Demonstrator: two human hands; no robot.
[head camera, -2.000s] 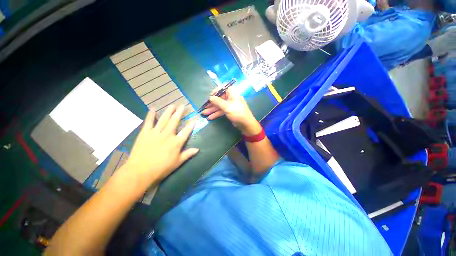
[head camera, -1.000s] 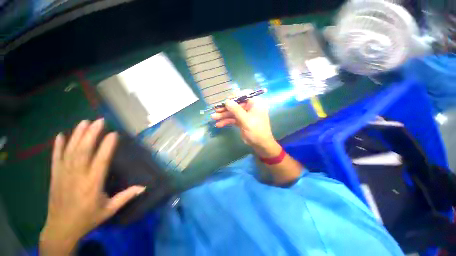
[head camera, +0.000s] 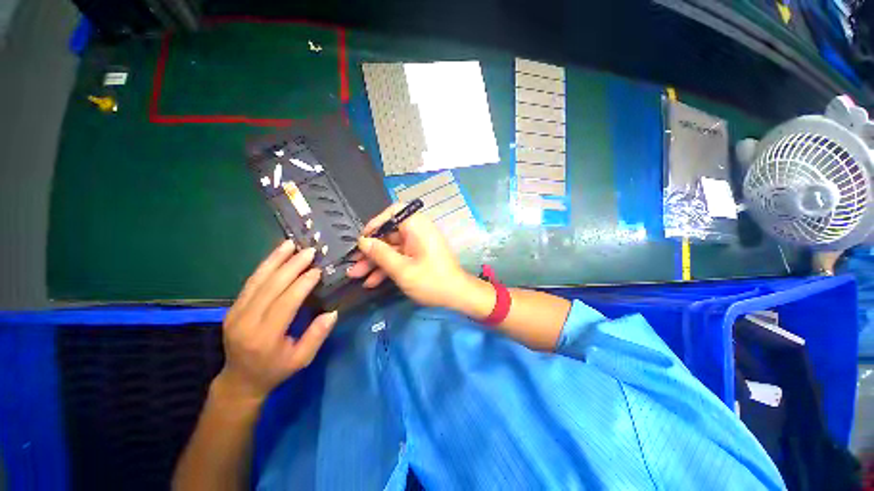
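Observation:
A black plastic housing with slanted slots and small white and orange spots lies tilted on a dark foam pad at the bench's front edge. My left hand rests on the housing's lower left edge with fingertips on it, thumb apart. My right hand holds a slim black pen-like tool above the housing's lower right side. The tool's tip is hidden by my fingers; I cannot tell whether it touches the housing.
Right of the pad lie a short strip sheet, a two-tone sheet and a long strip sheet. Farther right are a bagged grey item and white fan. Blue totes stand below the bench, left and right.
The view has turned left toward the housing. My right hand and the tool have moved from the strip sheets to the housing. My left hand now rests on the housing's lower left edge.

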